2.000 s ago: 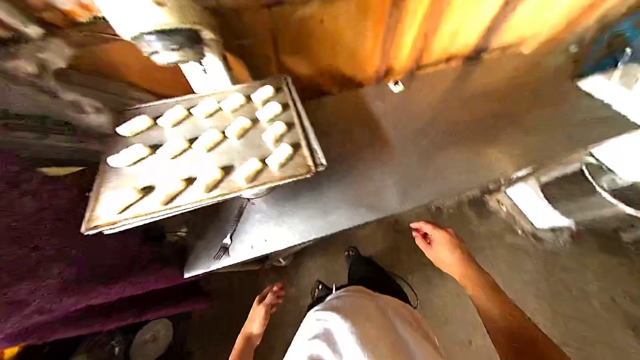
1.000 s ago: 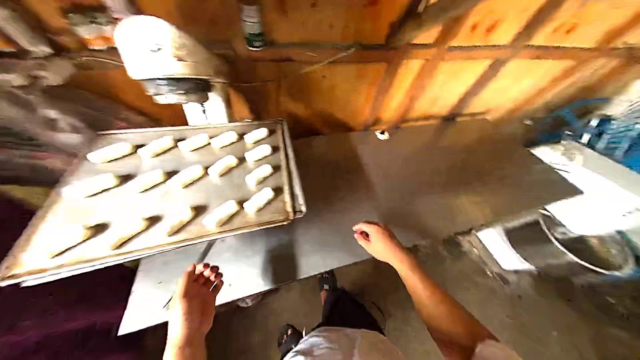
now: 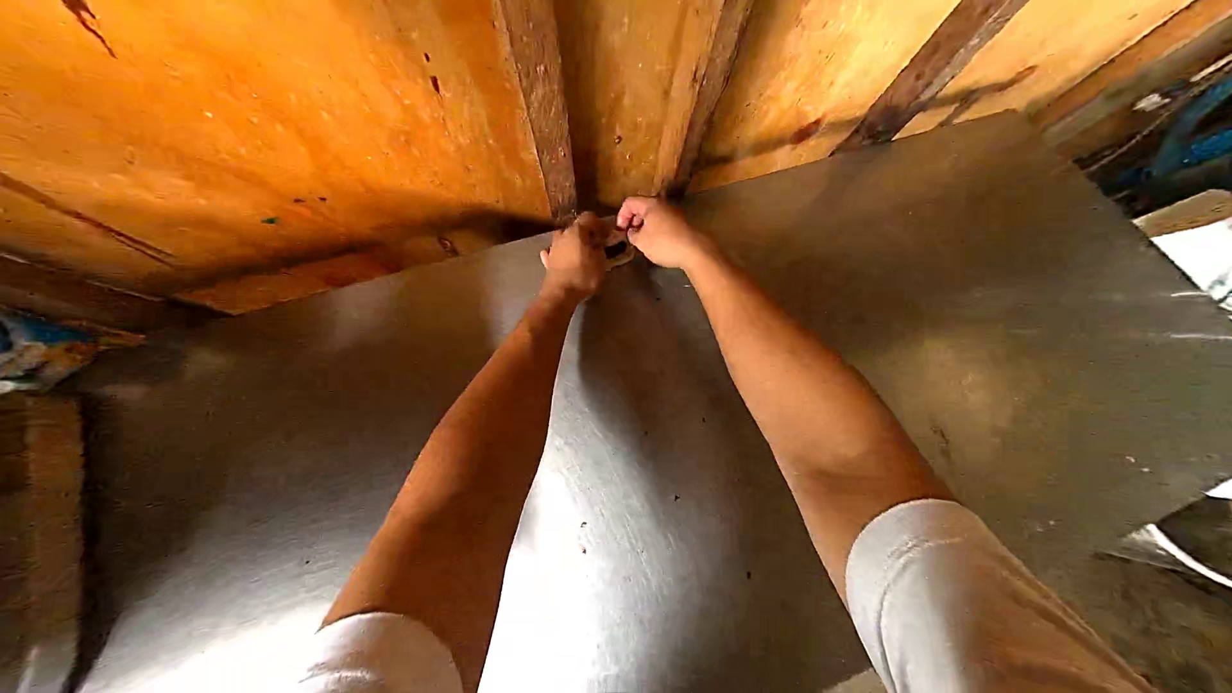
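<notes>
Both my arms reach across a metal-topped table (image 3: 664, 433) to its back edge by the wooden wall. My left hand (image 3: 576, 255) has its fingers curled at the left side of a small pale object with a dark middle (image 3: 618, 250), whose kind I cannot make out. Close beside it, on the right, my right hand (image 3: 656, 231) has its fingers bent in at the same small object. The fingertips are partly hidden, so whether either hand grips it cannot be told.
An orange-brown plywood wall (image 3: 289, 135) with upright wooden studs (image 3: 541, 106) borders the table's back edge. At the lower right lies a white curved rim (image 3: 1189, 558), with a white surface (image 3: 1198, 241) above it. Blue items (image 3: 1208, 144) stand at the far right.
Both hands have moved forward to the small object at the table's back edge, from near the front edge. The view has shifted, and the tray of dough pieces is out of it.
</notes>
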